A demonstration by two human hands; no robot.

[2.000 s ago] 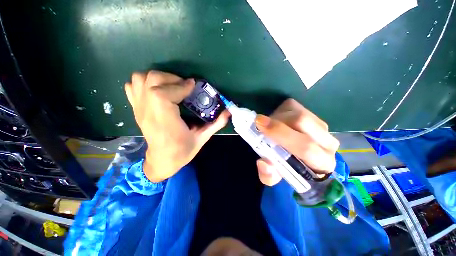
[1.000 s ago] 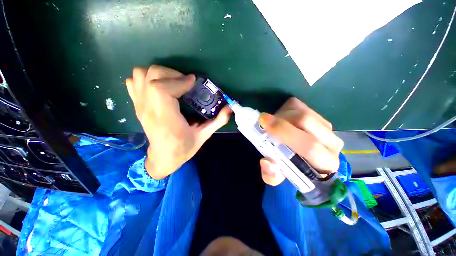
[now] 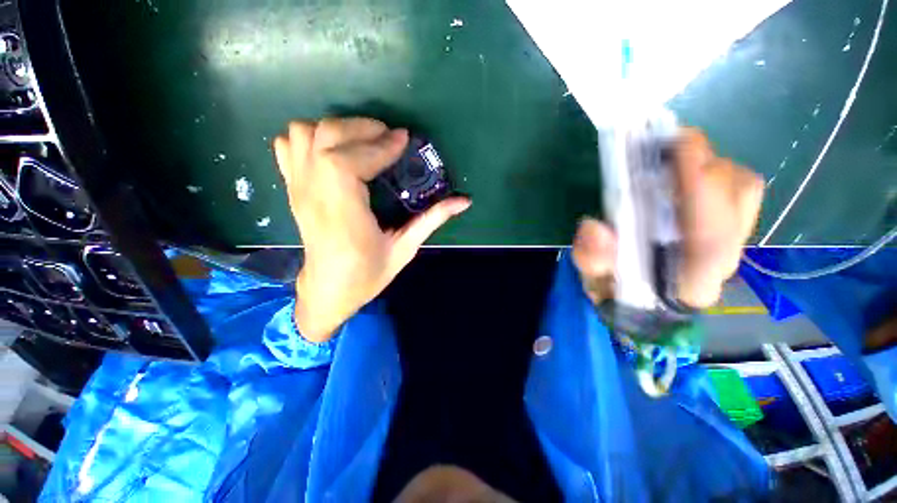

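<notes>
My left hand (image 3: 349, 216) holds a small black watch case (image 3: 415, 177) between thumb and fingers above the green bench top's near edge. The case's inner side faces up, with a round centre and a small light rectangle. My right hand (image 3: 703, 221) grips the white glue syringe (image 3: 637, 196), blurred by motion. The syringe points away from me, its blue needle (image 3: 627, 57) over the white paper sheet (image 3: 679, 44), well right of the case. Whether the needle touches the sheet cannot be told. The green adapter (image 3: 669, 344) is at the syringe's rear end.
A black parts tray (image 3: 98, 177) with square pockets stands at the left, its edge overhanging the bench front. A clear hose (image 3: 826, 270) curves by the bench edge at the right. Another person's blue sleeve (image 3: 836, 314) and a green bin (image 3: 735, 395) are at the lower right.
My right hand has moved the syringe away from the case, to the right, and swung its tip over the paper. My left hand still holds the case. The tray shows further into view.
</notes>
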